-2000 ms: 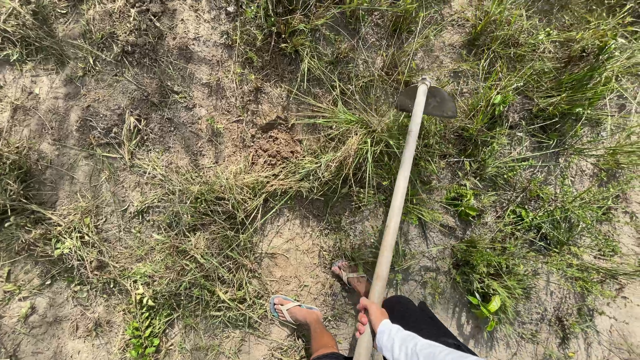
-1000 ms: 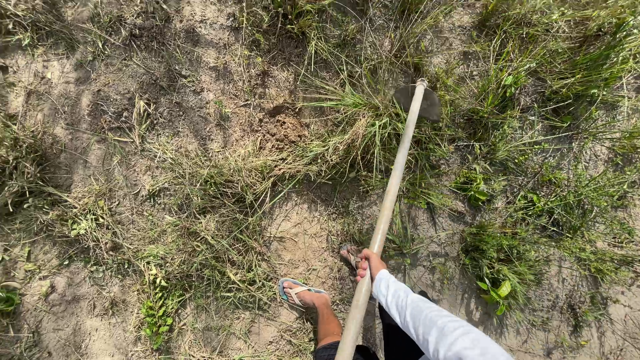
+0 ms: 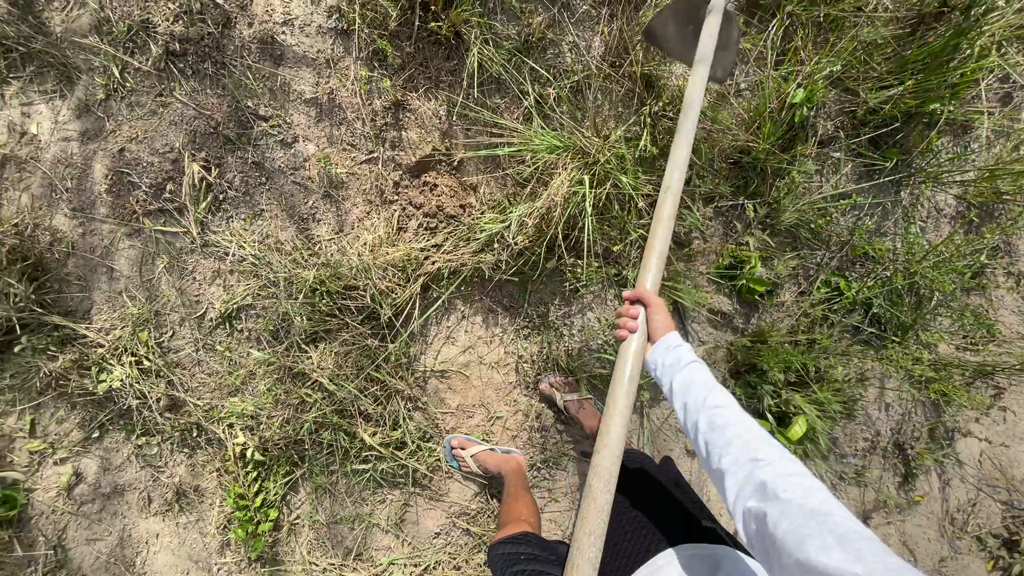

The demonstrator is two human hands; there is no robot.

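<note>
My right hand (image 3: 645, 317), at the end of a white long sleeve, is closed around the middle of the wooden handle (image 3: 670, 188) of a hoe. The handle runs from the bottom edge of the view up to the top right. At its far end is the dark, rounded metal hoe blade (image 3: 680, 32), which looks raised over the grass. My left hand is out of view, and the lower end of the handle is cut off by the frame.
My feet in flip-flops (image 3: 480, 460) stand on bare sandy soil. Green grass tufts (image 3: 592, 184) grow ahead, with a patch of loose crumbly earth (image 3: 436, 196) to their left. Cut or dry grass (image 3: 336, 296) lies at the left, and denser weeds (image 3: 880, 296) stand at the right.
The hoe has moved up and away from my feet, its blade now near the top edge. My right hand and sleeved arm reach further forward, still gripping the handle.
</note>
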